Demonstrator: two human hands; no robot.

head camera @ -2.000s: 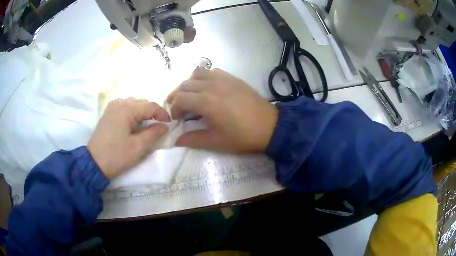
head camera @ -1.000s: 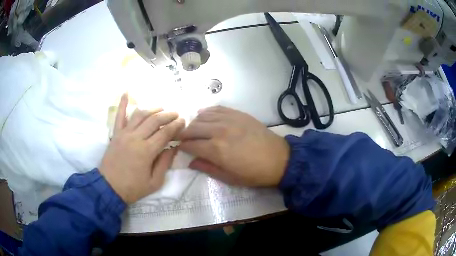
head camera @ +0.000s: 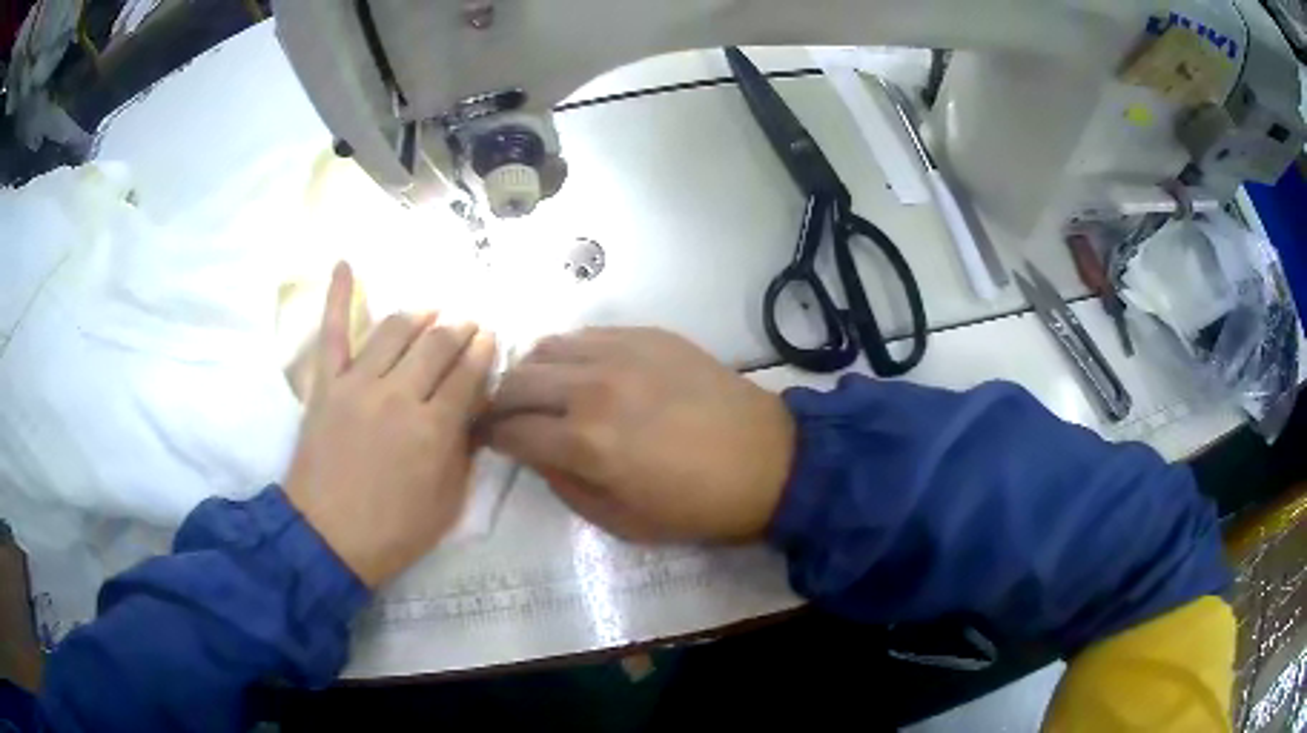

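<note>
The white garment piece lies over the left of the table and runs under both hands. My left hand lies flat on it, palm down, index finger pointing toward the needle area. My right hand touches the left fingertips, its thumb and fingers pinched on the cloth edge. The pinch itself is mostly hidden. A yellowish-cream piece shows beside my left index finger. The presser foot and needle area is just beyond the hands, washed out by bright light.
The sewing machine spans the top. Black-handled shears lie right of the needle. Further right are a slim silver tool, thread snips, a dark reddish-handled tool and a crinkled plastic bag. Ruler marks line the front edge.
My left hand has gone from pinching the cloth to lying flat with its index finger extended. The right hand stays against it. The cloth corner below the hands shows less. The camera view has shifted.
</note>
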